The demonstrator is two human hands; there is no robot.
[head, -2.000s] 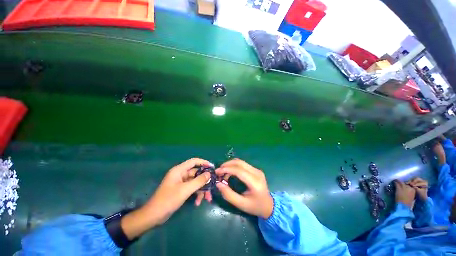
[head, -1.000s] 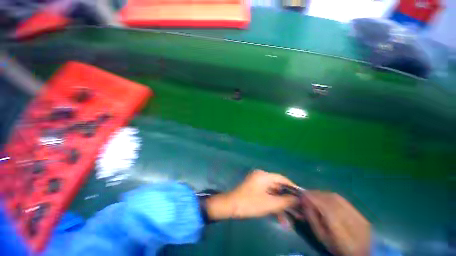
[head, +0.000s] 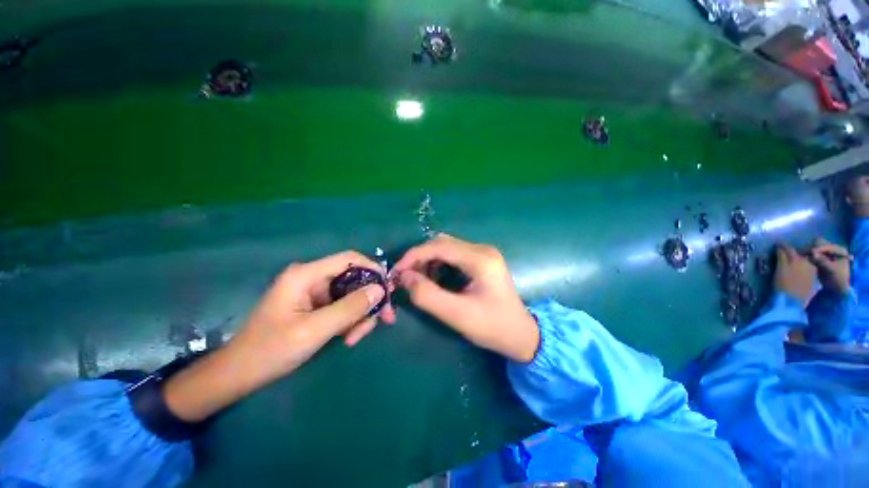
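My left hand (head: pixel 303 310), with a black band on the wrist, holds a round black unit (head: pixel 356 283) between thumb and fingers, a little above the dark green worktop (head: pixel 314 410). My right hand (head: pixel 467 291) is at the unit's right side, thumb and index fingertips pinched together at its edge. A tiny pale piece shows at these fingertips, too small to make out. Small white bits (head: pixel 425 212) lie on the worktop just beyond my hands.
Round black units lie spaced along the bright green belt (head: pixel 305 152), one at left (head: pixel 229 79) and one at centre (head: pixel 437 44). At right, a cluster of black parts (head: pixel 734 272) lies by another person's hands (head: pixel 796 274).
The view swung left over a red tray of black parts, then back and lower. The far ledge's bags and bins have mostly left the picture. My left hand still holds a round black unit.
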